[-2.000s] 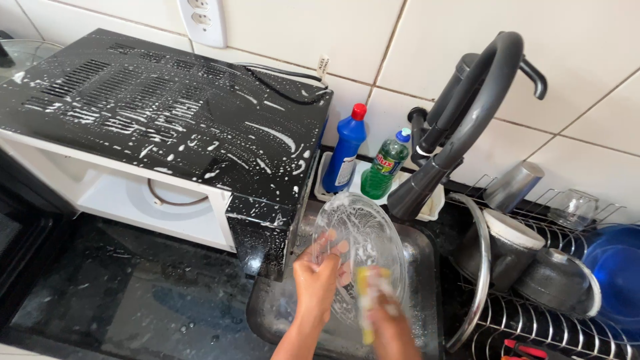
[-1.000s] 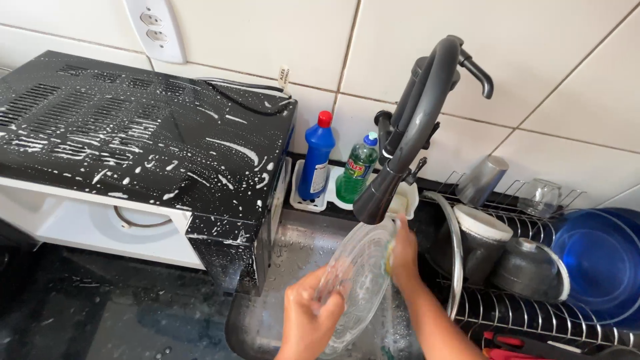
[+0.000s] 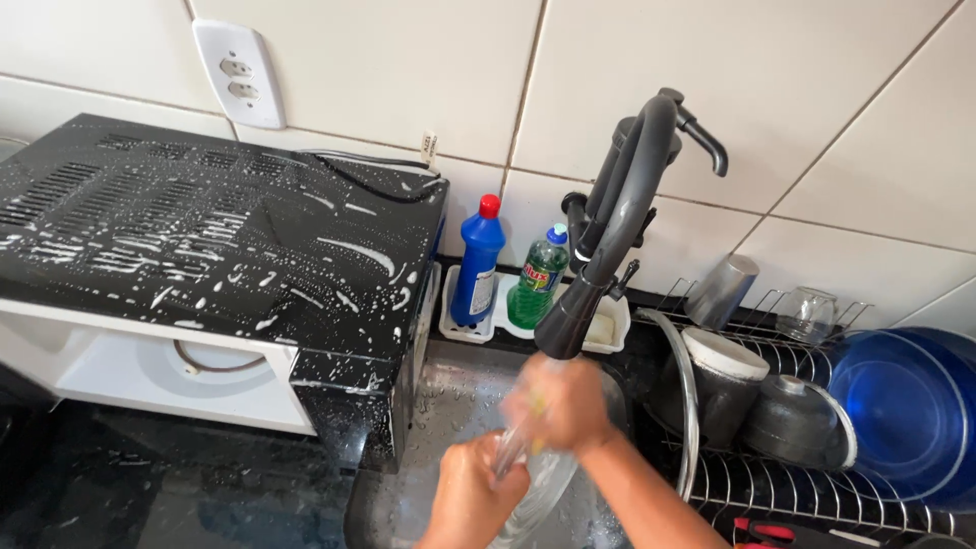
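Note:
My left hand [image 3: 480, 484] grips the edge of a clear glass plate [image 3: 543, 488], which is tilted nearly edge-on over the metal sink [image 3: 450, 404]. My right hand [image 3: 560, 404], blurred, is closed around a yellowish sponge [image 3: 537, 404] pressed to the plate's rim, just below the black faucet's spray head [image 3: 566, 324]. The sponge is mostly hidden by the fingers. No water stream can be made out. Behind the sink, a blue bottle with a red cap [image 3: 480, 255] and a green dish soap bottle [image 3: 537, 282] stand in a white caddy [image 3: 467, 331].
At left, a black microwave [image 3: 305, 267] covered in suds stands with its white cavity [image 3: 175, 381] exposed. A wire dish rack [image 3: 770, 488] at right holds dark pots [image 3: 789, 423], a metal cup [image 3: 723, 291], a glass [image 3: 808, 314] and blue plates [image 3: 900, 412]. A socket plate [image 3: 240, 75] is on the wall.
The plate has turned from facing up to nearly edge-on. My right hand has moved from the plate's right side to its upper rim under the faucet.

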